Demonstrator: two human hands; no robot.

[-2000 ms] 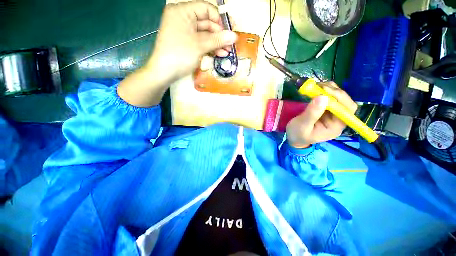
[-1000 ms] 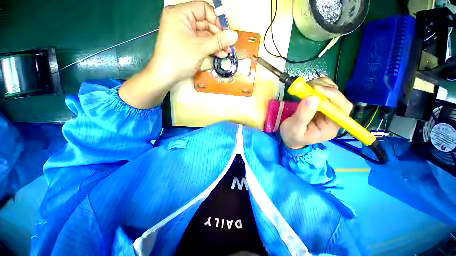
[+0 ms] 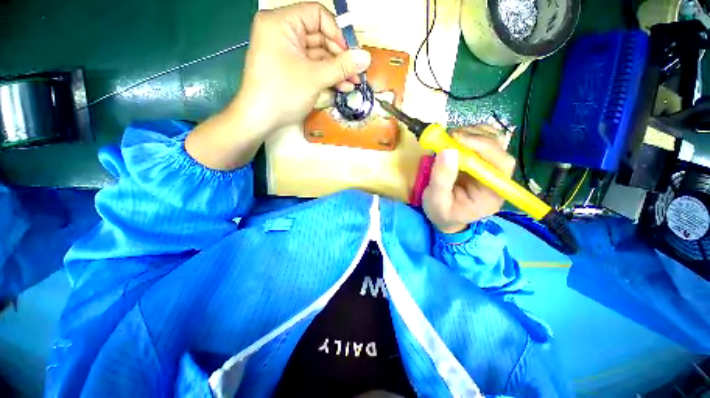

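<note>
My left hand (image 3: 300, 66) is closed on a slim grey-blue strip (image 3: 348, 29), perhaps tweezers, above the fixture. The solder wire (image 3: 167, 74) runs from the left to this hand. The dark round workpiece (image 3: 356, 102) sits at the middle of the orange-brown fixture (image 3: 350, 137), just below my fingertips. My right hand (image 3: 467, 179) grips the yellow soldering iron (image 3: 498, 180). Its thin tip points left at the workpiece's right edge; I cannot tell whether it touches.
The fixture lies on a cream board (image 3: 311, 175). A solder spool (image 3: 39, 107) is at far left. A pink-red block (image 3: 423, 179) is partly behind my right hand. A tip-cleaning tin (image 3: 498, 39), blue soldering station (image 3: 595, 97) and black fan (image 3: 685, 218) are at right. A black cord crosses the board.
The iron has moved left, its tip from right of the fixture to beside the workpiece. My right hand moved with it and covers more of the pink-red block. My left hand has hardly moved.
</note>
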